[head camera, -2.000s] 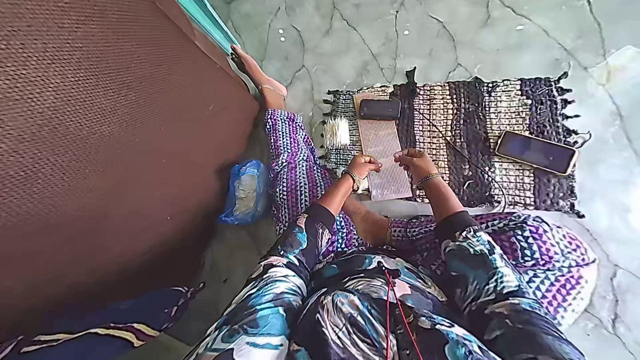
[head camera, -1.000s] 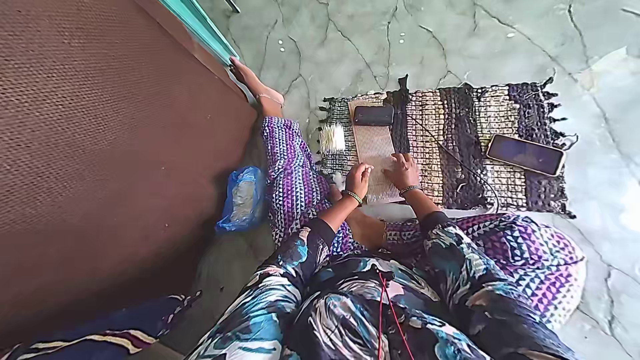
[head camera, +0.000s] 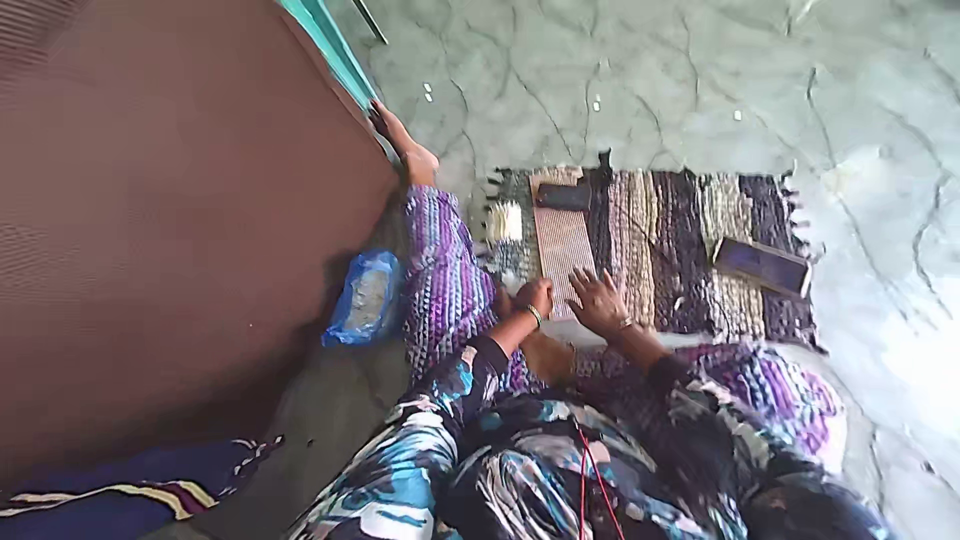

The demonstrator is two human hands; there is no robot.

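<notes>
A flat ribbed strip (head camera: 565, 251), light brown, lies on a striped woven rag rug (head camera: 660, 300). On the strip's far end rests a small dark phone-like object (head camera: 564, 197). My left hand (head camera: 534, 296) is at the strip's near left edge, its fingers curled; whether something small is pinched in them cannot be told. My right hand (head camera: 598, 301) rests palm down with spread fingers at the strip's near right edge. Left of the strip sits a bundle of thin white sticks (head camera: 504, 222), which look like cotton swabs.
A smartphone (head camera: 763, 267) lies on the rug's right part. A blue plastic bag (head camera: 364, 298) with pale contents is on the floor left of my leg. A large brown surface (head camera: 187, 210) fills the left side. A dark blue striped cloth (head camera: 135, 480) lies lower left.
Two seconds ago both hands were close together over the strip with their fingers bent. Now my right hand lies spread at its edge, and my left hand is lower at the left.
</notes>
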